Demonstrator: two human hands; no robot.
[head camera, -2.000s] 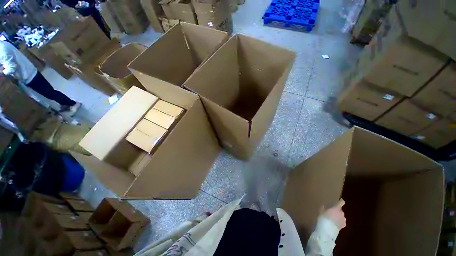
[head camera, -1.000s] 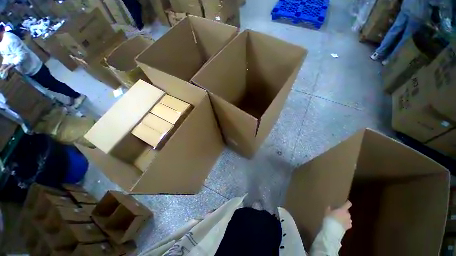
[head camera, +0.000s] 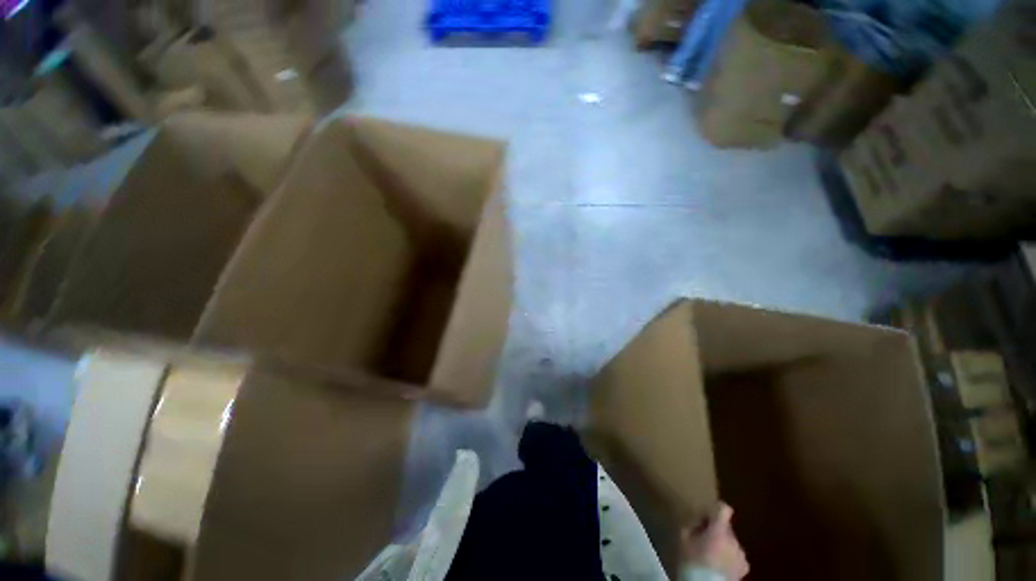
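Observation:
A large open-topped master carton stands at the lower right, empty as far as its inside shows. My right hand grips the upper edge of its near left wall, fingers over the rim. My left hand is not in the picture. At the lower left, another master carton holds small tan inner boxes, with a pale flap or sheet beside them. The frame is blurred.
Two open master cartons, one tall and one behind it, stand left of centre. A blue pallet lies at the top. Printed cartons stand on a dark base at the right. A person's legs show at the top.
The view has turned and moved forward, so the left cartons look nearer and the pallet has shifted left. My right hand still holds the right carton's edge.

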